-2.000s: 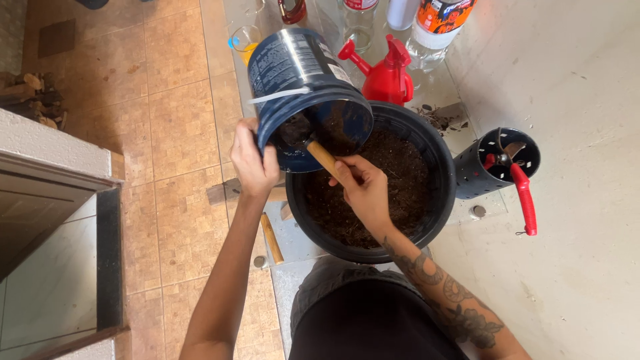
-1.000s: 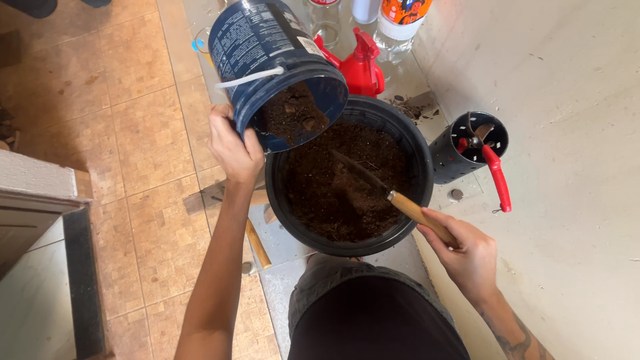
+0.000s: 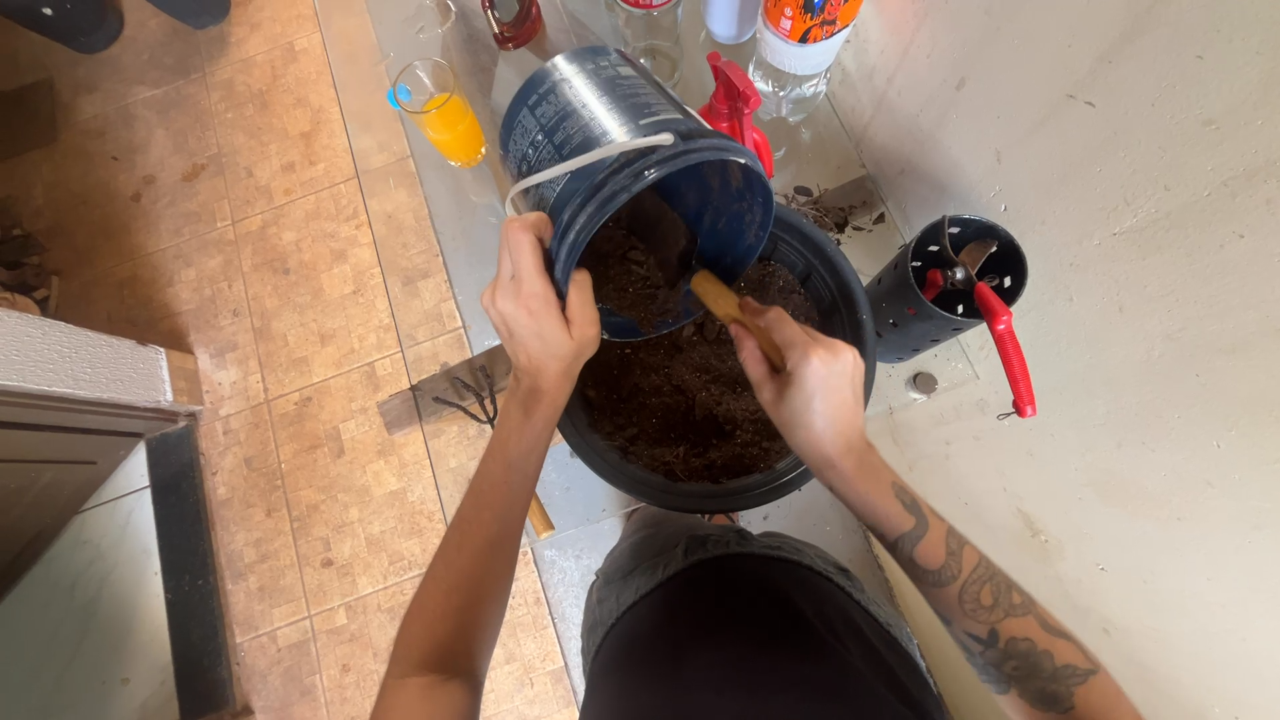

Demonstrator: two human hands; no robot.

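My left hand [image 3: 541, 300] grips the rim of a tilted blue plastic bucket [image 3: 590, 120] whose mouth faces me, with dark soil [image 3: 630, 265] inside. In my right hand [image 3: 805, 385] is the wooden handle of a hand trowel [image 3: 735, 310]; its dark blade reaches into the bucket and is partly hidden by shade and soil. Below the bucket stands a wide black plastic pot [image 3: 855, 310], holding dark soil [image 3: 690, 410]. A small hand rake [image 3: 480, 400] with a wooden handle lies left of the pot, partly covered by my left forearm.
Right of the pot stands a perforated black container [image 3: 900, 305] with red-handled pruning shears [image 3: 1003, 340]. Beyond the bucket are a red watering can or sprayer [image 3: 735, 105], a clear bottle with an orange label [image 3: 800, 50] and a glass of orange liquid [image 3: 445, 120]. A pale wall [image 3: 1130, 200] bounds the right.
One second ago the trowel's blade was over the soil in the pot; now it is inside the bucket, my right hand having moved up and left. My left hand still holds the bucket.
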